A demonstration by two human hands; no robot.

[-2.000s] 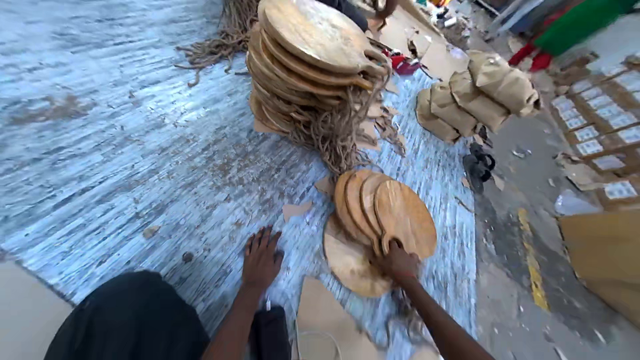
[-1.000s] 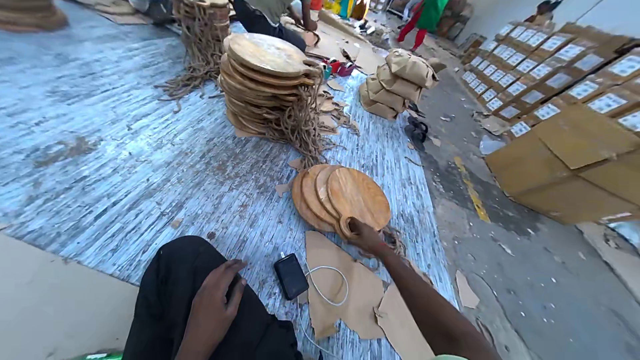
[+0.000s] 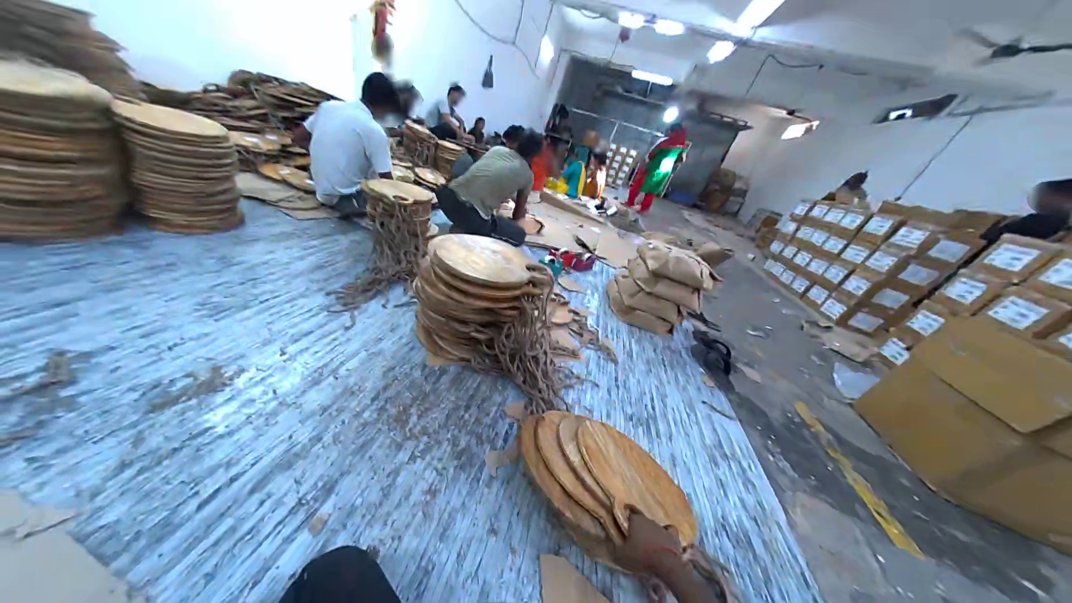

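Several round wooden boards with handles (image 3: 632, 469) lie fanned in an overlapping pile on the blue-grey floor covering, low right of centre. My right hand (image 3: 649, 544) is at the handle of the top board, its fingers around it. Twisted brown cord hangs near my wrist. Beyond this pile stands a taller stack of round wooden boards (image 3: 481, 260), with bundles of brown cord (image 3: 532, 343) spilling down its right side. My left hand is out of view.
Wrapped brown paper packages (image 3: 662, 285) are piled beyond the boards, with dark footwear (image 3: 712, 352) beside them. Labelled cartons (image 3: 930, 268) and a large cardboard box (image 3: 971, 419) line the right. Tall board stacks (image 3: 176, 167) stand at left. Several people sit farther back. A cardboard piece (image 3: 569, 579) lies near my knee.
The view has tilted up to the room. My left hand, earlier over the floor and then at my leg, is out of view. My right hand remains at the top board's handle.
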